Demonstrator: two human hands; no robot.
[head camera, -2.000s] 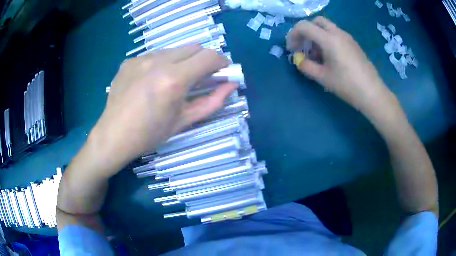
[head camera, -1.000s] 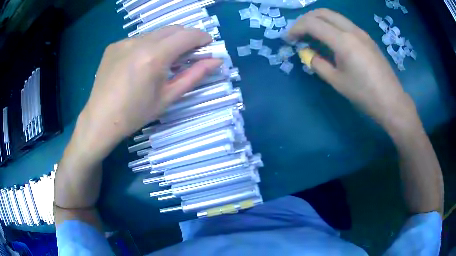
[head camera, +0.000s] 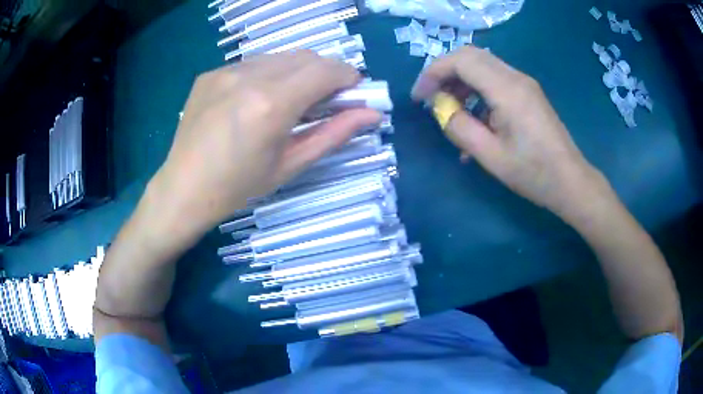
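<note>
Slim metal tubes with thin rods (head camera: 324, 238) lie side by side in a long row on the bench mat. My left hand (head camera: 247, 131) is over the upper part of the row, with thumb and forefinger closed around one metal tube (head camera: 374, 95), whose wide end points right. My right hand (head camera: 509, 115) is just right of that end, not touching it, with a yellow wrap (head camera: 445, 110) on the thumb. Its fingertips are bent and blurred, so I cannot tell whether they hold a small piece. Small clear pieces (head camera: 420, 38) lie beyond my right hand.
A clear plastic bag (head camera: 470, 11) lies at the far edge. More clear pieces (head camera: 620, 81) are at far right. A black tray (head camera: 96, 154) with tubes is at left, with a bright row of tubes (head camera: 46, 304) below it. Yellow tape (head camera: 370, 323) is on the nearest tube.
My right hand has moved left, away from the scattered clear pieces and closer to the tube. The tube end now shows more clearly between my left fingers. The whole view has shifted slightly.
</note>
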